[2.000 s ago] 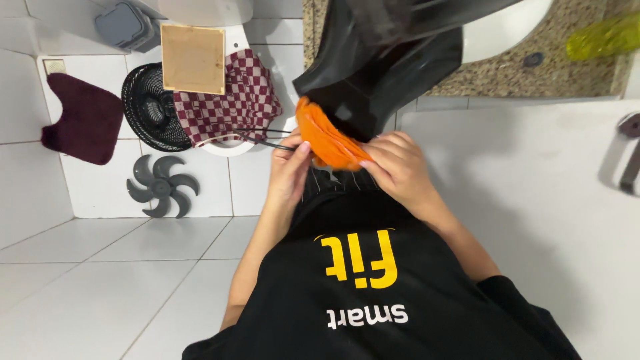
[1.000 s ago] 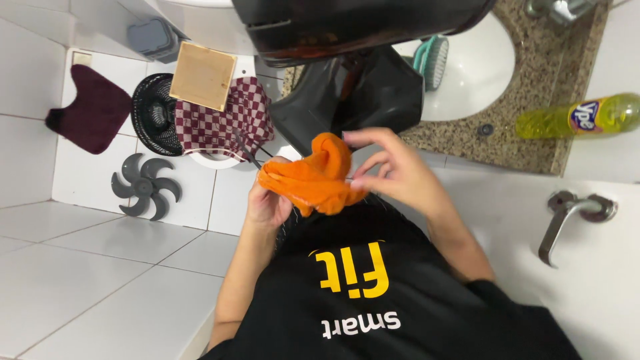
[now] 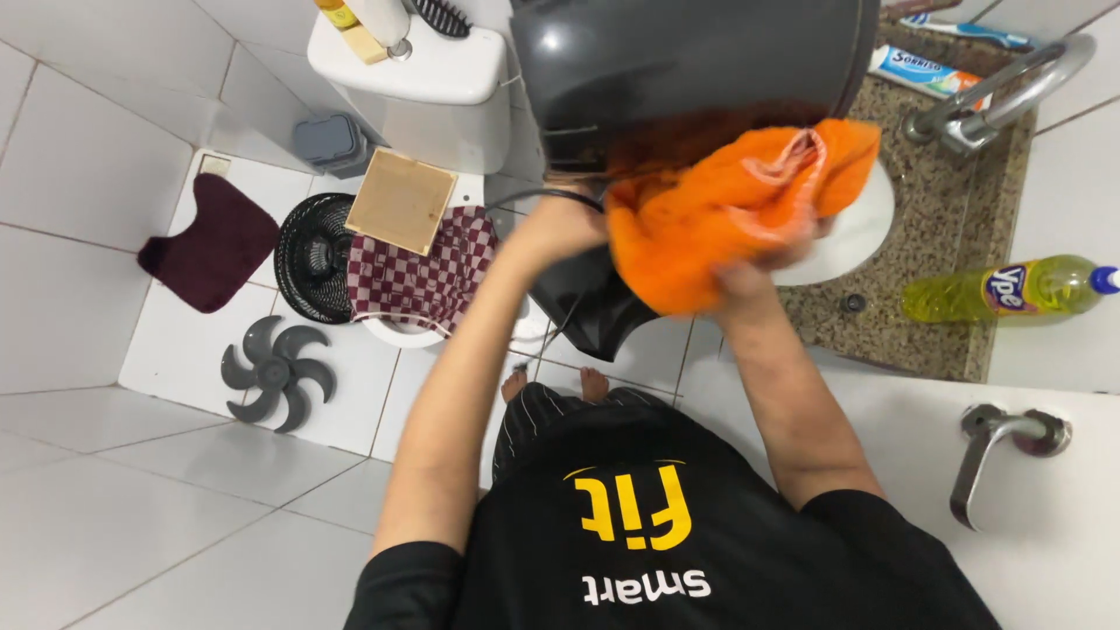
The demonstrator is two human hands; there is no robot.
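Observation:
An orange cloth [image 3: 700,223] hangs bunched from my right hand [image 3: 770,262], whose fingers are partly hidden behind it. My left hand [image 3: 569,223] is at the lower edge of a large glossy black plastic object [image 3: 682,70], beside a dark cable; its fingers are hidden, so its hold cannot be told. The black object fills the top middle of the view, and a black curved part [image 3: 595,306] of it or below it reaches down between my arms. The cloth overlaps the black object's lower right side.
At right, a granite counter [image 3: 936,219] bears a white basin [image 3: 849,236], a chrome tap [image 3: 980,114], toothpaste [image 3: 927,74] and a bottle of yellow-green liquid [image 3: 1006,289]. On the left floor are a grey fan blade [image 3: 276,374], a black fan grille [image 3: 315,254] and a maroon mat [image 3: 214,241]. A door handle [image 3: 989,464] is near right.
Both hands were on the orange cloth; now my left hand is at the black object and my right hand has the cloth spread wider, against that object. The view has shifted.

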